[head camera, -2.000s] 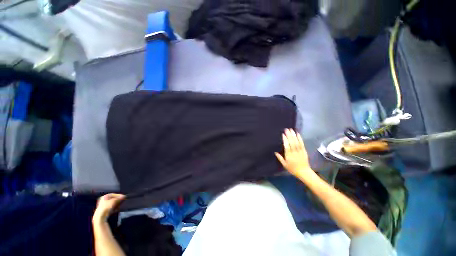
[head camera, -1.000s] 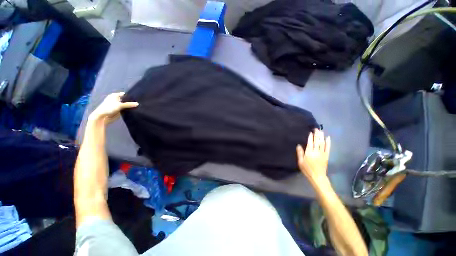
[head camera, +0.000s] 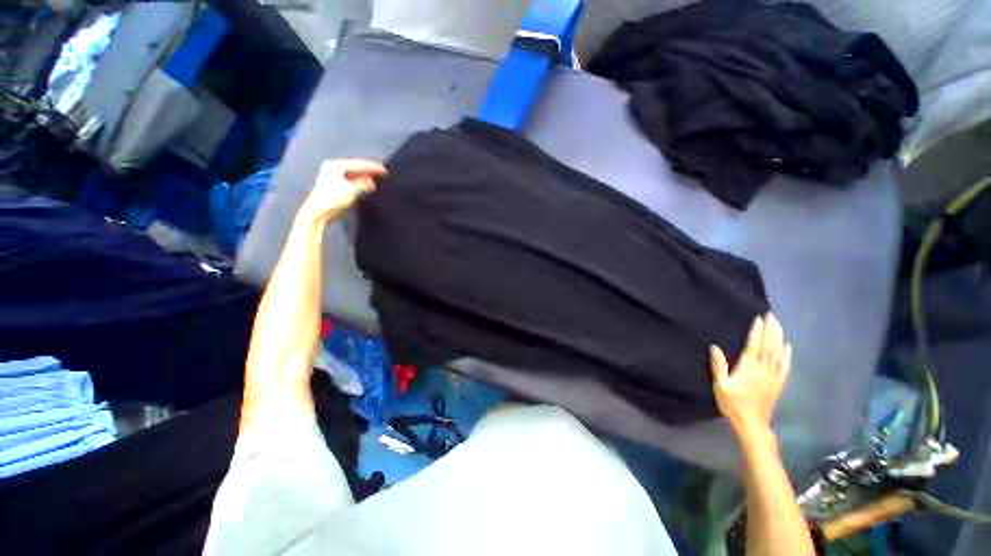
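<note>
A black garment (head camera: 554, 261) lies slantwise across the grey padded pressing table (head camera: 380, 81), with long soft folds along it. The padded arm inside it is hidden. My left hand (head camera: 346, 187) pinches the garment's upper left edge between thumb and fingers. My right hand (head camera: 755, 369) lies flat on the garment's right end, fingers stretched out and not gripping. The steam iron (head camera: 842, 494), with a tan handle, rests at the table's lower right, partly blurred.
A crumpled black garment pile (head camera: 772, 98) lies at the table's far right. A blue support arm (head camera: 522, 81) meets the garment at the far edge. The steam hose (head camera: 924, 304) hangs at right. Light blue garments (head camera: 49, 418) and dark cloth (head camera: 109, 293) are at left.
The view has turned, so the table and garment slant more and sit further right. The garment's left end, spread wide before, is now narrower. My left hand stays at its edge, my right on the other end.
</note>
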